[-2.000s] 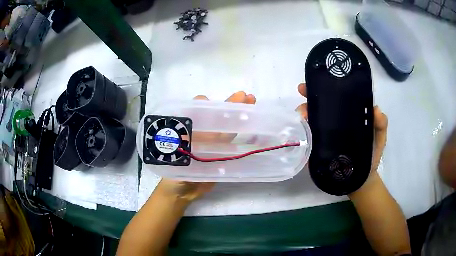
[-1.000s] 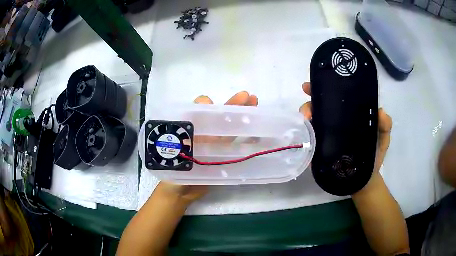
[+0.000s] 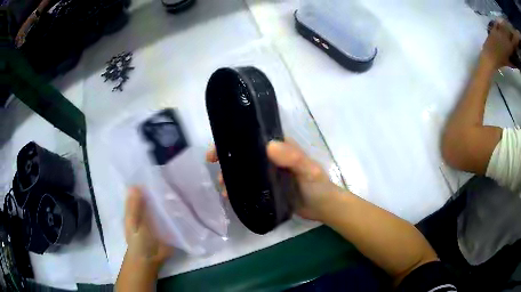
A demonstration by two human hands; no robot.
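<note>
My left hand (image 3: 141, 228) holds the translucent tank (image 3: 185, 211), which is blurred and tilted with its far end to the upper left. The black square fan (image 3: 164, 136) lies at the tank's far end, and its lead shows only as a faint dark line. My right hand (image 3: 303, 179) holds the black oval base (image 3: 239, 148) by its right side, nearly upright in the picture, with its ribbed side wall partly showing. A round vent shows near its top end. The base is just right of the tank. Some fingers of my right hand are hidden behind the base.
A unit with translucent top and black base (image 3: 337, 48) stands at the back. Small dark parts (image 3: 118, 70) lie at upper left. Black housings (image 3: 48, 199) cluster at left below a green frame bar (image 3: 57, 111). Another person's arm (image 3: 471, 125) is at right.
The view has swung right. The tank has turned from lying level to slanting, and its fan end now points away. The base has tilted, showing its side wall. Another person's arm has come into view.
</note>
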